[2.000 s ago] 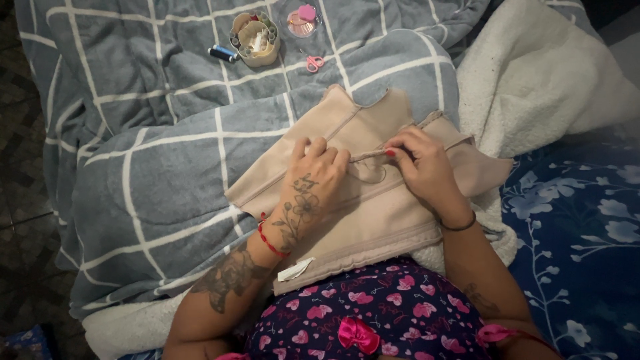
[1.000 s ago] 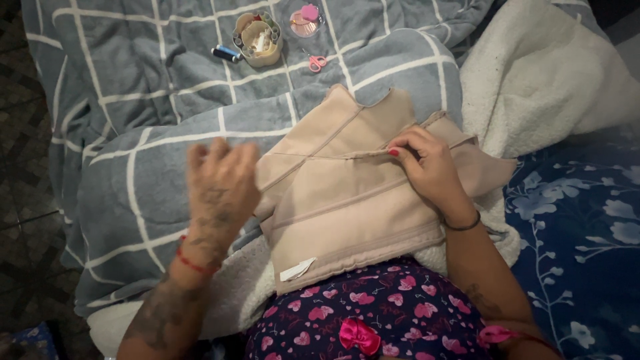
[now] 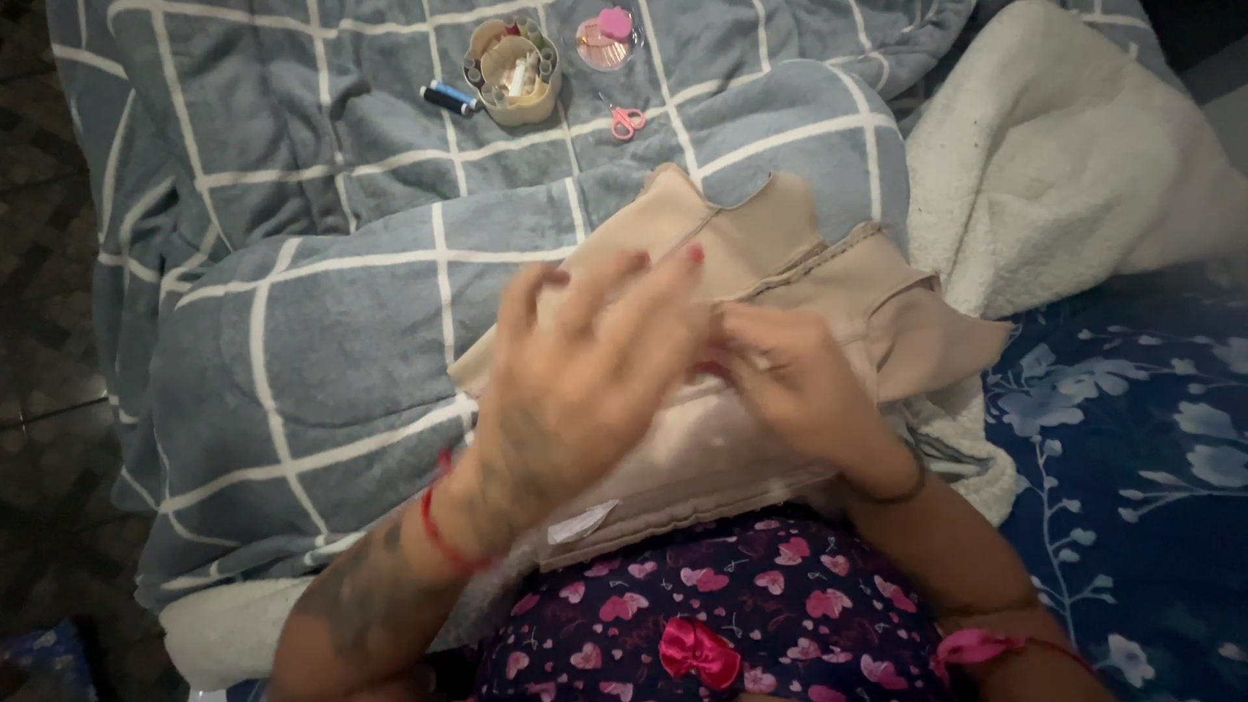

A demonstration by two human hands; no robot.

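Note:
A beige fabric garment [image 3: 760, 244] with stitched seams lies across my lap, a white tag [image 3: 582, 523] near its lower edge. Over its left part is my left hand [image 3: 600, 361], blurred, its fingers spread and its thumb side close to the other hand; whether it holds a thread or needle cannot be told. My right hand [image 3: 804, 380] is bent over the middle of the garment, thumb and fingertips pinched together at the fabric below the dark seam. What lies between those fingertips is hidden and blurred.
Beyond the garment, on a grey checked blanket [image 3: 361, 322], are a flower-shaped container [image 3: 512, 73] of sewing supplies, thread spools [image 3: 448, 97], small pink-handled scissors [image 3: 626, 122] and a round clear case [image 3: 606, 41] with a pink top. A white fleecy blanket [image 3: 1053, 156] lies at the right.
My left hand, out to the left of the garment one second ago, is back over it beside my right hand. My right hand has moved down from the seam towards my body.

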